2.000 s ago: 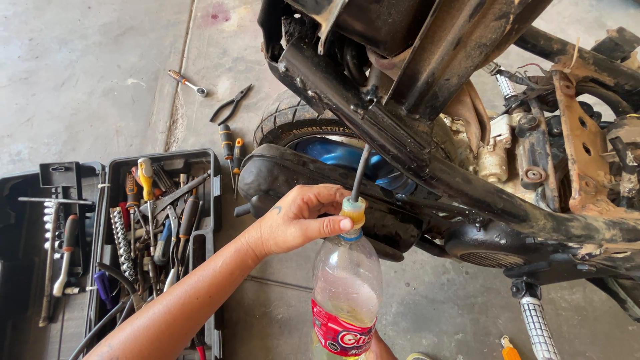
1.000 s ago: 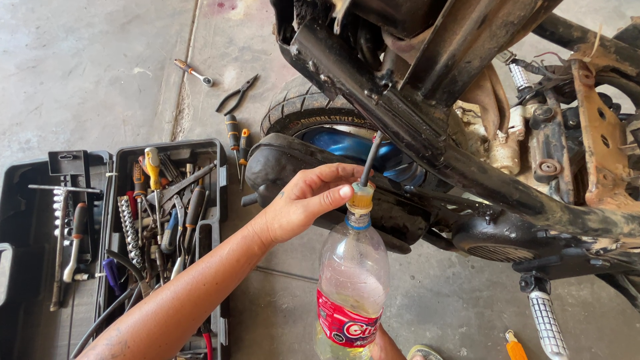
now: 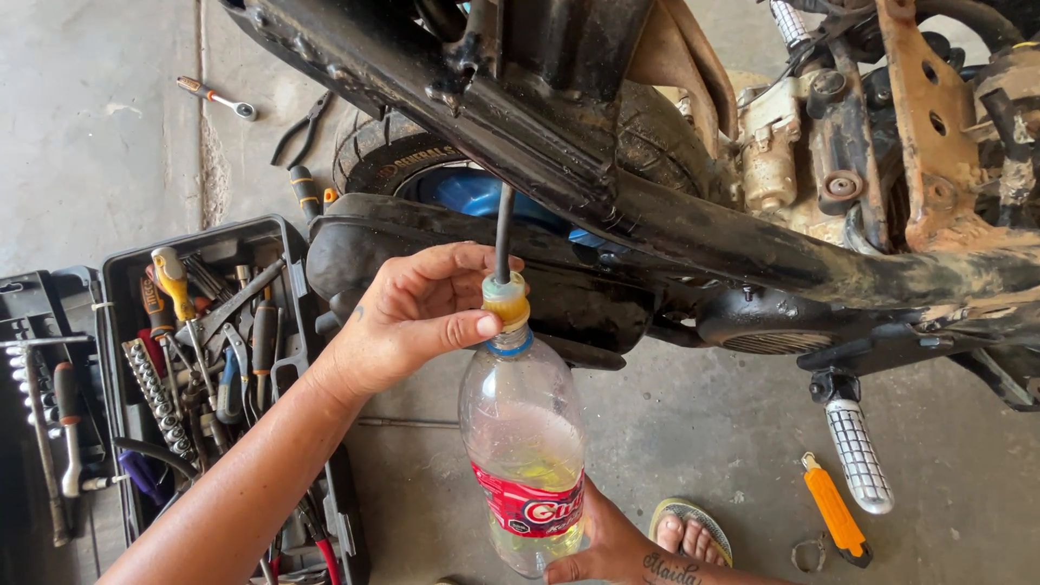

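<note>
A clear plastic bottle (image 3: 524,422) with a red label and some yellowish liquid stands roughly upright in front of the motorcycle. My left hand (image 3: 431,313) has its thumb and fingers around the yellow fitting (image 3: 505,302) at the bottle's mouth. A dark hose (image 3: 504,231) runs from that fitting up behind the black frame tube (image 3: 536,154); its upper end is hidden. Low on the bottle, my right hand (image 3: 589,540) grips its base from the right.
An open toolbox (image 3: 305,325) full of hand tools lies at left. Pliers (image 3: 302,130) and a ratchet (image 3: 218,97) rest on the floor. An orange-handled cutter (image 3: 837,508) lies near the footpeg (image 3: 860,455) and a sandaled foot (image 3: 691,532).
The view has moved closer to the bottle and motorcycle frame. Both hands keep their hold on the bottle; my right hand shows more plainly now.
</note>
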